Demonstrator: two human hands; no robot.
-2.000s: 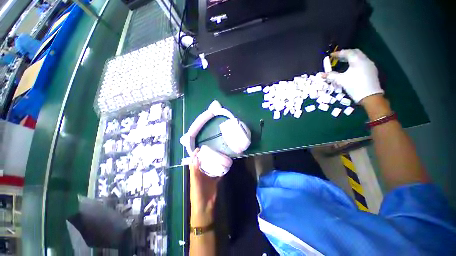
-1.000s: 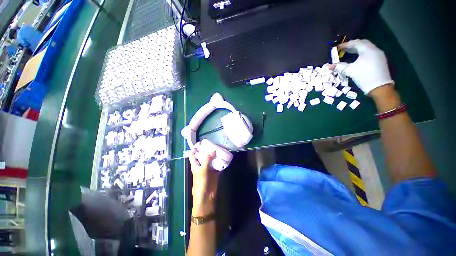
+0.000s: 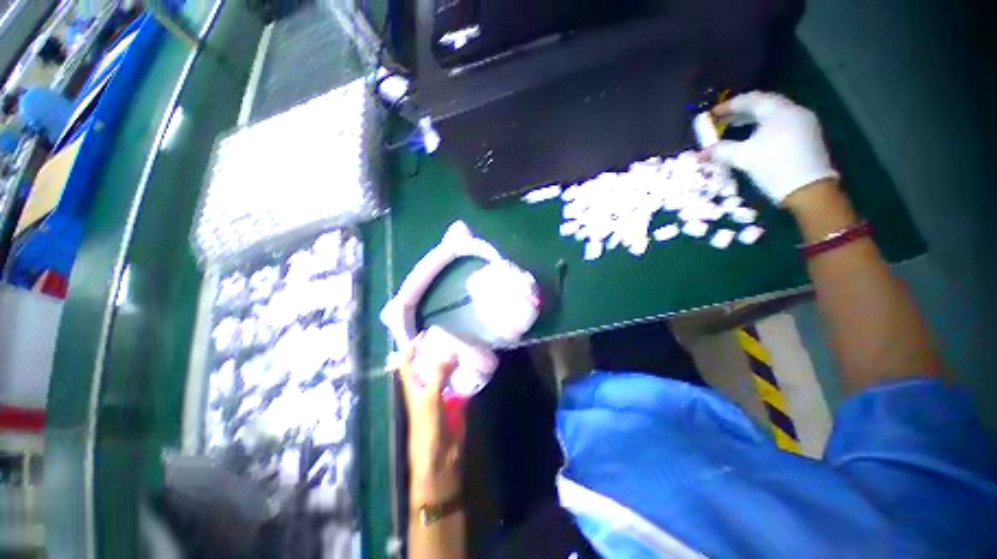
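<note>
A white and pale pink cat-ear headset lies at the front edge of the green bench, slightly blurred. My left hand, bare, grips its near ear cup from below. My right hand, in a white glove, holds a small white piece upright between thumb and fingers at the side of the black box. Below it lies a loose pile of small white pieces. A yellow strip shows behind my right fingertips.
Left of the headset stand a filled blister tray and a tray of jumbled white pieces. A dark grey crumpled sheet is at the lower left. Cables run beside the black box. A small dark plug lies on the bench.
The whole view has shifted a little and blurred. My left hand keeps its grip on the ear cup. My right hand still holds a small white piece by the black box.
</note>
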